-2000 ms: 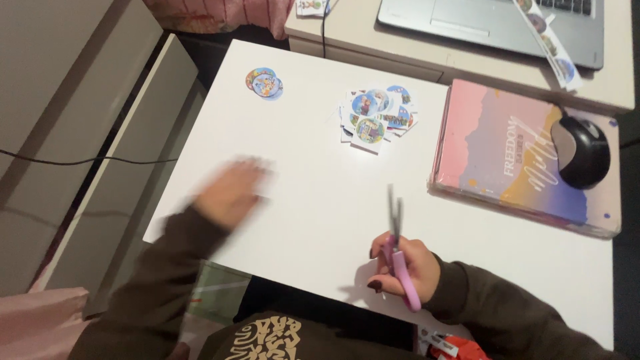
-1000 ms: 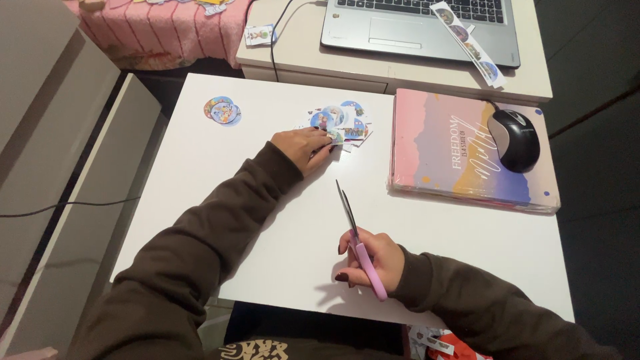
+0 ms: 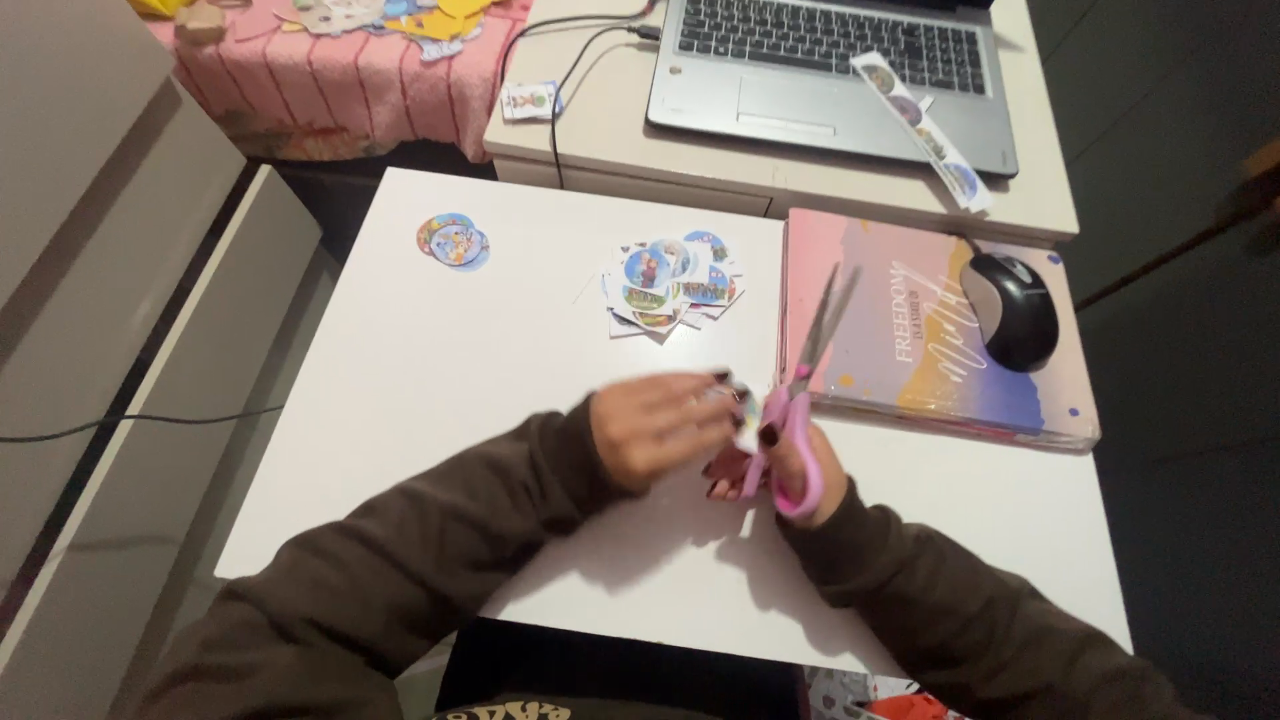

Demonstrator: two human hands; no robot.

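Note:
My right hand (image 3: 800, 465) grips pink-handled scissors (image 3: 800, 410), their blades pointing up and away over the notebook's edge. Close beside it on the left, my left hand (image 3: 665, 425) has its fingertips on a small printed paper piece (image 3: 748, 415), partly hidden by the fingers and blurred. Beyond the hands lies a loose pile of printed paper cutouts (image 3: 660, 285), some round and some with white margins. A few overlapping round cutouts (image 3: 455, 243) rest farther left on the white table (image 3: 450, 360).
A thick notebook (image 3: 870, 330) with a black computer mouse (image 3: 1015, 310) on it lies at the right. Behind stands a laptop (image 3: 790, 95) on a cream cabinet, a printed paper strip (image 3: 925, 135) across it. More cutouts (image 3: 430, 20) lie on a pink striped cloth (image 3: 330, 105).
My left hand has come from the cutout pile to beside the scissors, with a small paper piece at its fingers. The scissors remain in my right hand.

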